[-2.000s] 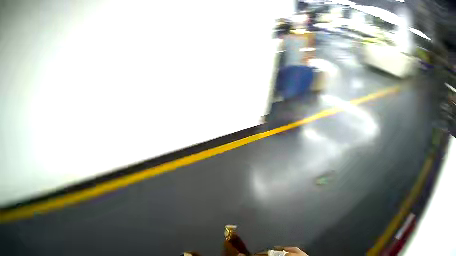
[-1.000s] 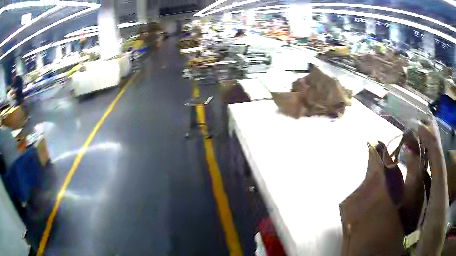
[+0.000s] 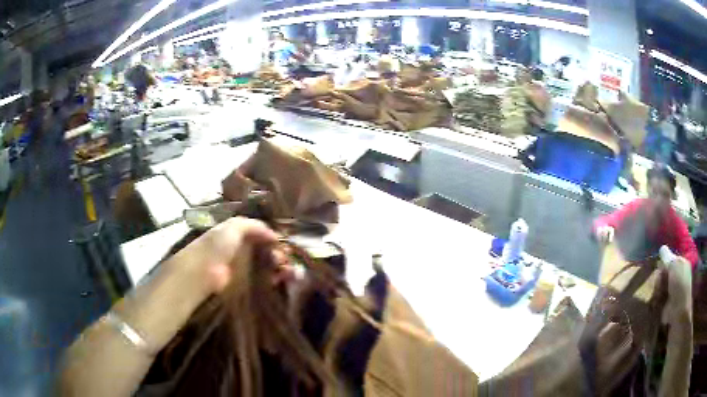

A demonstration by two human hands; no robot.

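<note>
My left hand [image 3: 252, 252], with a bracelet on the wrist, reaches in from the lower left. Its fingers are closed around a bunch of long brown bag handles [image 3: 244, 326]. Brown tote bags [image 3: 415, 349] hang below it at the near edge of the white table. My right hand [image 3: 673, 257] is small and blurred near the right rim, with white on its fingertips. It holds the top of a brown bag [image 3: 616, 322]. Another heap of brown bags [image 3: 291, 178] lies farther back on the table.
The white table [image 3: 411, 248] carries a blue bin [image 3: 512, 283] of small items and a white bottle [image 3: 515, 240]. A person in red [image 3: 651, 225] is behind it at the right. Grey partitions, a blue crate [image 3: 577, 161] and brown piles stand beyond. A yellow-lined aisle runs at the left.
The view has swung right from the aisle to the table. My left hand with the bunch of handles, and the person in red, have come into view.
</note>
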